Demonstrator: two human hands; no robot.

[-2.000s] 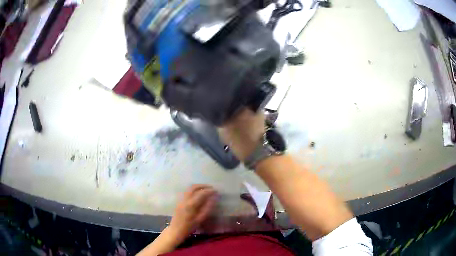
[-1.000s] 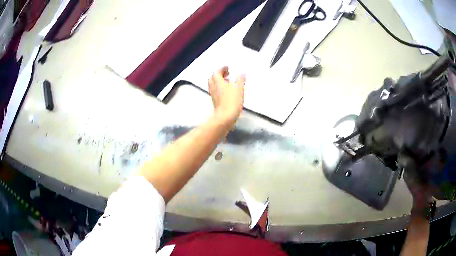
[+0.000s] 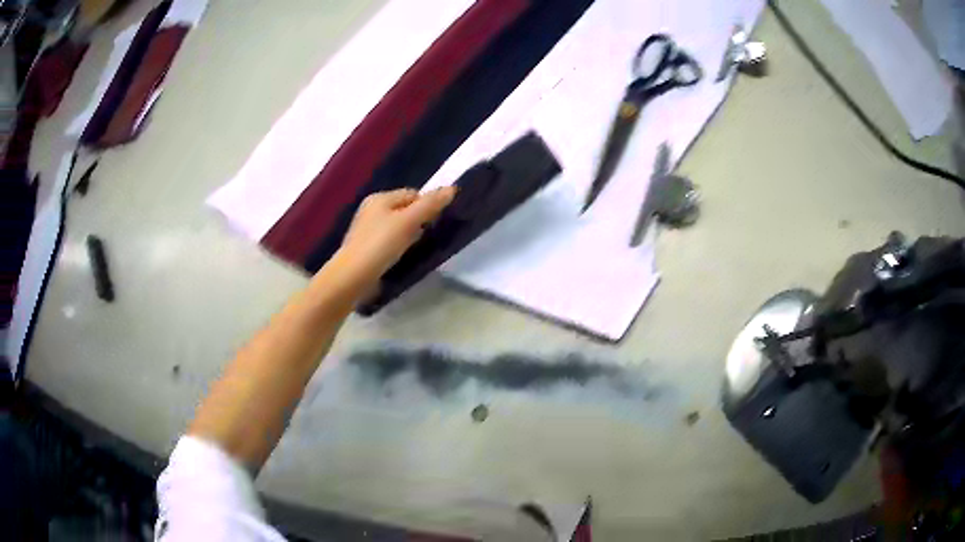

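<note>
My left hand (image 3: 392, 228) grips a long dark bar (image 3: 492, 201), held slantwise over the lower edge of the fabric lay. The lay shows white, maroon (image 3: 360, 154) and navy bands, with a white paper marker (image 3: 593, 270) on its right part. Black-handled shears (image 3: 626, 111) lie on the paper. The cutting machine (image 3: 899, 344) stands on the table at the right, on its dark base plate (image 3: 809, 439). A dim reddish patch beside it may be my right hand or wrist; it is too dark to tell.
Metal clamps (image 3: 669, 201) sit at the lay's right edge, one higher up (image 3: 745, 53). A black cable (image 3: 862, 122) runs at the upper right. A small black block (image 3: 101, 268) lies at the left. Cut maroon pieces (image 3: 143, 85) are at the upper left.
My left hand has taken hold of the dark bar and brought it down and left from beside the shears. Earlier, the machine was moved from the middle to the right.
</note>
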